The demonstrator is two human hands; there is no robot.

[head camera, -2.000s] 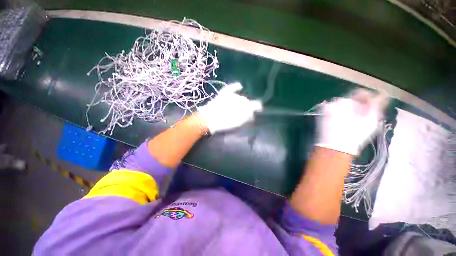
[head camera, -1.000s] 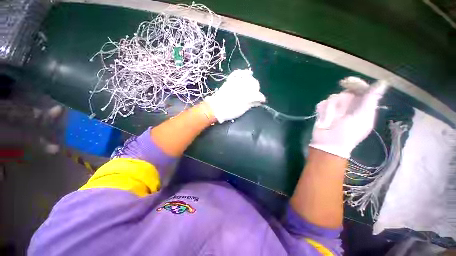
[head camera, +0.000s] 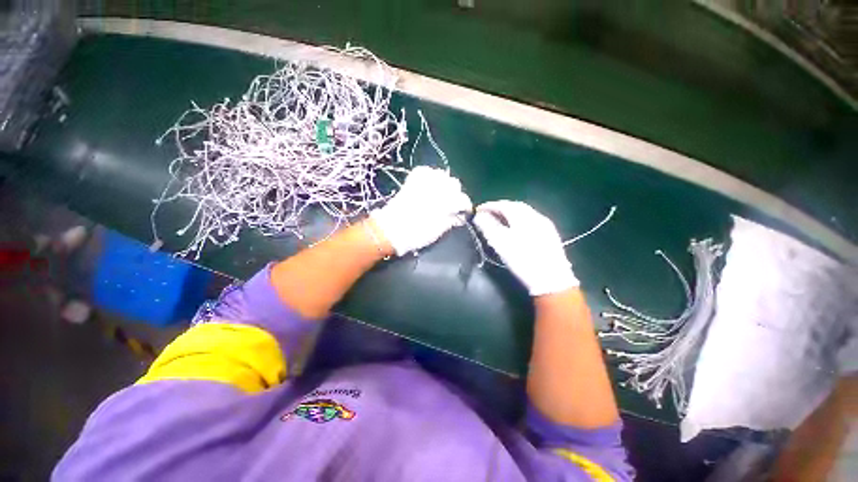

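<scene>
My left hand and my right hand, both in white gloves, meet fingertip to fingertip over the green belt. They hold pale lead wires between them; wire ends stick up behind my left hand, hang below the fingertips and reach out right of my right hand. The tangled wire pile lies left of my left hand, with a small green piece in it. The sorted wire bundle lies to the right, fanned out at its near end. How many wires I hold is unclear.
A white sheet lies right of the bundle. Clear trays are at the far left. A pale metal edging runs behind the work. A blue stool stands on the floor at left. Part of another person's arm shows at lower right.
My right hand has moved left from beside the sorted bundle and now meets my left hand. The stretched wire between them is gone from view. An arm has appeared at lower right.
</scene>
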